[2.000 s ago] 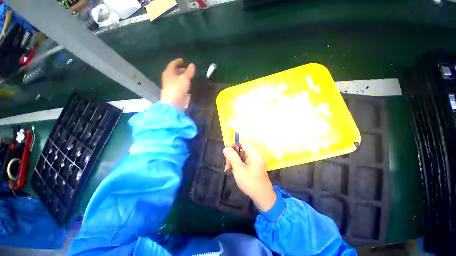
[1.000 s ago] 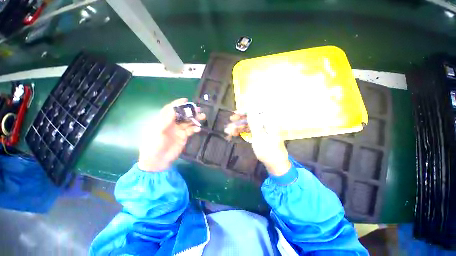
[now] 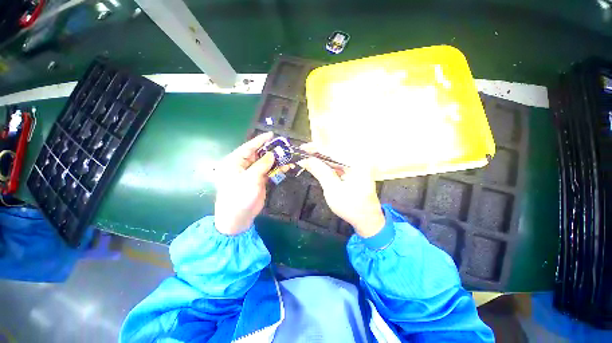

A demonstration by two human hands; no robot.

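Observation:
A small dark and white electronic module (image 3: 279, 151) with an orange-and-blue end is held in the fingertips of my left hand (image 3: 241, 183). My right hand (image 3: 348, 194) holds thin dark tweezers (image 3: 321, 158), whose tips are at the module's right side. Both hands are over the left part of the dark grey foam tray (image 3: 446, 195). The yellow tray (image 3: 402, 171) lies on the foam tray, just beyond my right hand; its pale contents are washed out by glare.
Another module (image 3: 337, 42) lies on the green conveyor belt (image 3: 416, 20) beyond the pale rail (image 3: 513, 92). A black blister tray (image 3: 94, 147) is at left, stacked ones (image 3: 594, 194) at right. A grey post (image 3: 191, 40) stands upper left, a red tool tray (image 3: 20, 157) far left.
My left hand first reached towards the belt, then came back with the module. Now the two hands have come together, with the tweezers at the module.

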